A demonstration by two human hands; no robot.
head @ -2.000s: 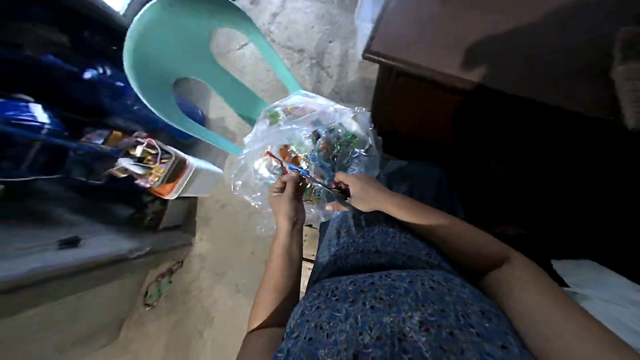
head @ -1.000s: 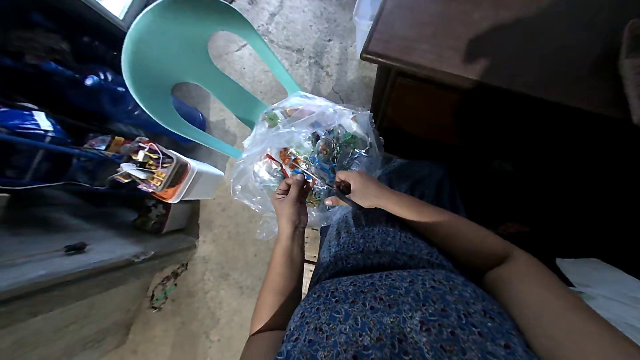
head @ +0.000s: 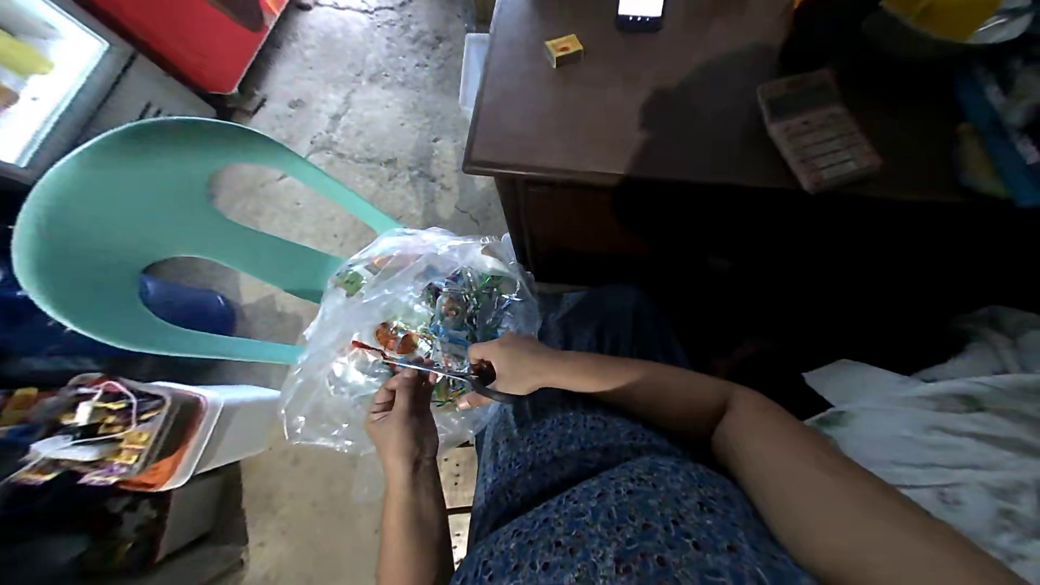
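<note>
My right hand holds a pair of dark-handled scissors, whose blades point left over a clear plastic bag. At the blades, the fingertips of my left hand pinch a small piece of wrapper that is mostly hidden; a thin red strip shows near the scissor tips. Shiny multicoloured wrappers lie in the bag, which rests by my lap against the green plastic chair. Whether the blades are apart is hard to tell.
A brown wooden table stands ahead, bearing a small yellow box, a phone and a calculator. At left is a white container with small packets. White cloth lies at right.
The view has shifted, bringing more of the tabletop into sight. Both hands stay over the bag, with the scissors still in my right hand.
</note>
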